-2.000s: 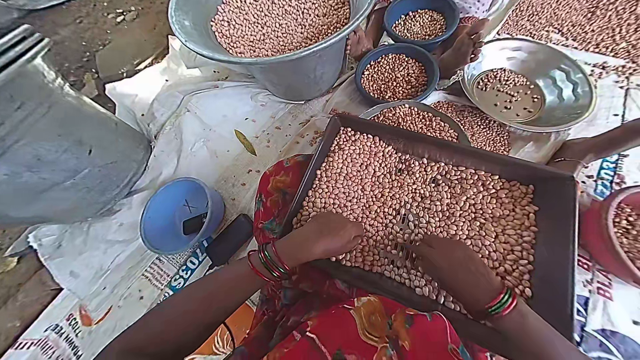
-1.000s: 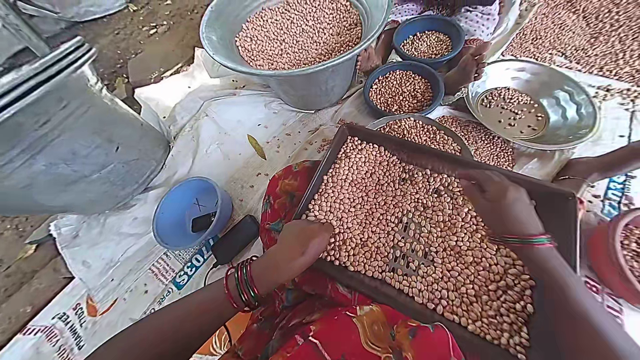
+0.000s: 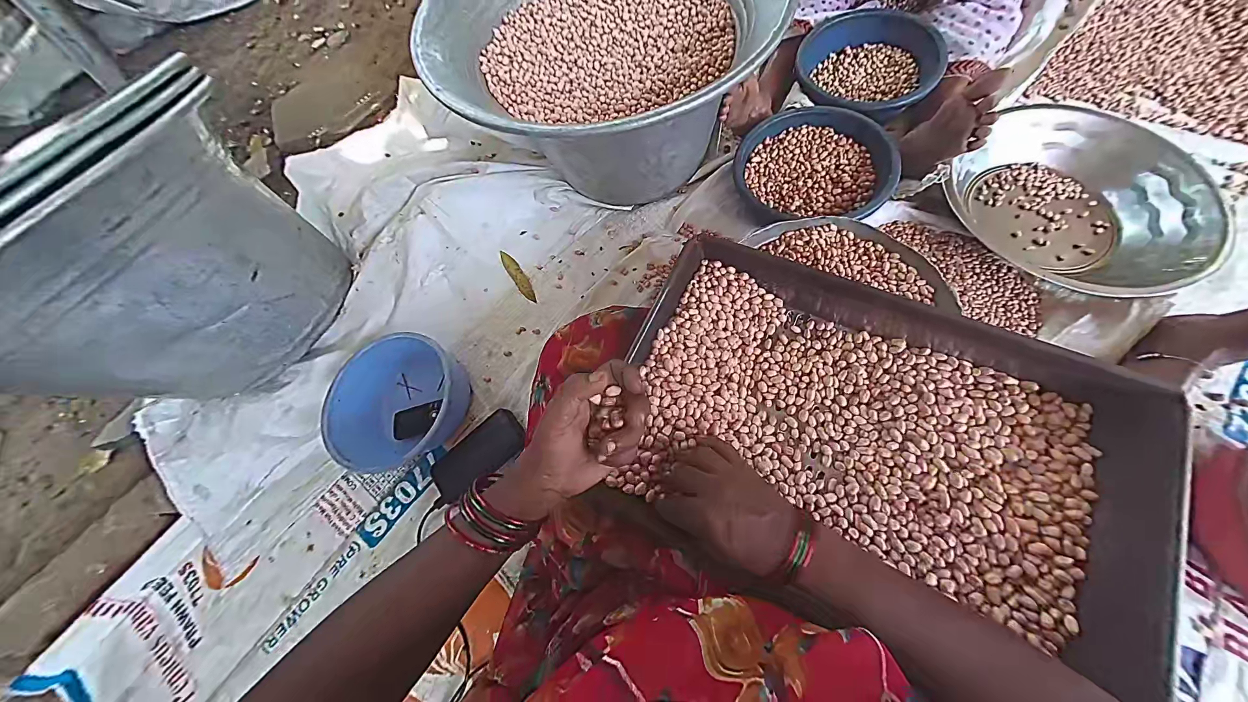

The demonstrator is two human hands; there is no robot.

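Note:
A dark rectangular tray [image 3: 1136, 546] lies tilted across my lap, with a layer of pinkish-brown shelled nuts or seeds [image 3: 877, 429] in it. My left hand [image 3: 585, 434] is raised at the tray's left edge, palm turned up, its curled fingers closed around a few of the nuts. Close beside it, my right hand [image 3: 726, 507] rests on the nuts near the tray's lower left, back of the hand upward and fingers bent down. Whether its hidden fingertips hold any nuts cannot be seen.
Beyond the tray stand a large metal tub [image 3: 624, 146] of nuts, blue bowls [image 3: 887, 171] and a shiny metal basin [image 3: 1170, 205]. At left are a metal container [image 3: 166, 263], a blue plastic bowl [image 3: 341, 409] and a black device [image 3: 478, 456]. Another person's foot [image 3: 946, 122] is near the bowls.
My right hand has moved from the tray's upper right to its lower left, beside my left hand. My left hand has turned palm up, with nuts now showing in its fingers.

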